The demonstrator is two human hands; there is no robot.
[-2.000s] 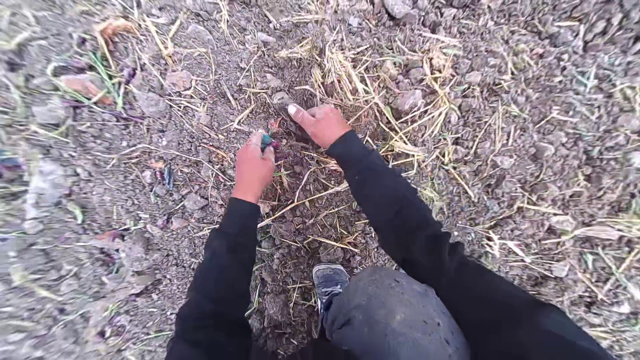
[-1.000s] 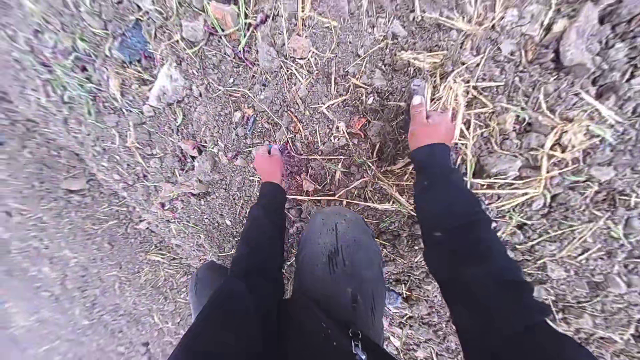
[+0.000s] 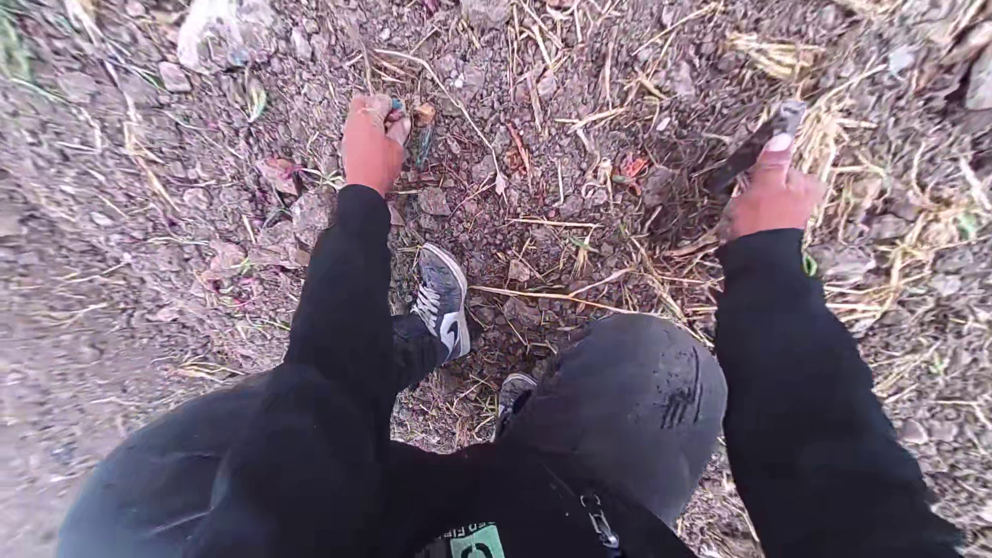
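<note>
My left hand [image 3: 374,145] is low over the soil at the upper left of centre, its fingers curled round a small teal piece [image 3: 397,104] that I cannot identify. A small orange-brown scrap [image 3: 425,115] lies just right of those fingertips. On the right, my right hand [image 3: 777,186] grips a dark, flat-looking tool [image 3: 740,161] with a greyish end near the thumb; its exact kind is unclear. Dry straw [image 3: 823,143] lies beside and beneath that hand. Between the hands, a reddish scrap [image 3: 632,172] rests on the ground.
Stony soil [image 3: 558,256] strewn with straw surrounds me. A whitish piece of debris [image 3: 221,35] lies at the upper left, and a stone [image 3: 980,77] sits at the upper right edge. My sneaker [image 3: 443,302] and my bent knee [image 3: 635,395] are below the hands.
Two seconds ago my hands were close together; they are now wide apart. The dark tool shows more plainly at my right hand. The view has shifted over the ground.
</note>
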